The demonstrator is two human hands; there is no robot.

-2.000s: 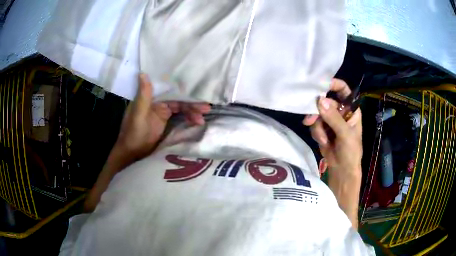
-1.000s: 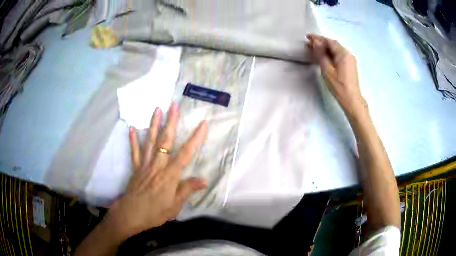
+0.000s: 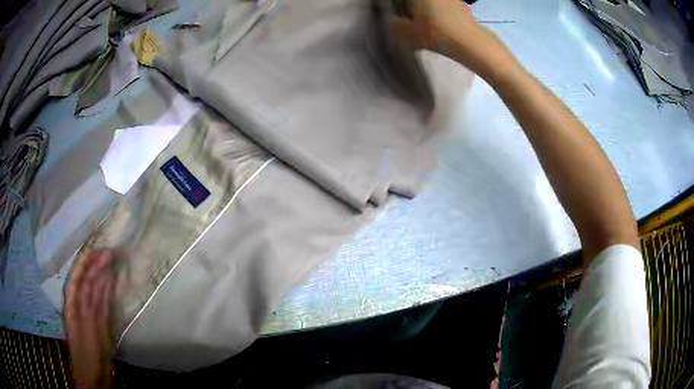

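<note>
The grey-beige jacket body (image 3: 327, 91) lies folded over on the table, its lower part open to the lining (image 3: 144, 232). A dark navy brand label (image 3: 185, 181) sits on the lining. White piping (image 3: 199, 241) runs diagonally beside the grey-beige facing (image 3: 228, 281). A white patch (image 3: 135, 155) lies left of the label. My left hand (image 3: 93, 287) is blurred on the lining's lower left edge; its fingertips are not clear. My right hand (image 3: 435, 23) is at the top, at the cloth's far part, blurred and cut by the frame edge, its fingers curled around dark cloth.
The pale blue table (image 3: 495, 190) has a worn front edge. Grey-beige cut pieces (image 3: 53, 57) are piled at upper left, with a bundle (image 3: 23, 163) below. A yellow-tan piece (image 3: 144, 47) lies beside them. More grey cloth (image 3: 647, 57) is at upper right. Yellow wire racks (image 3: 670, 289) stand below.
The jacket has turned so its piping and label slant, and shifted left. My right hand has moved up and left with the cloth. My left hand has moved left and down, off the middle of the lining.
</note>
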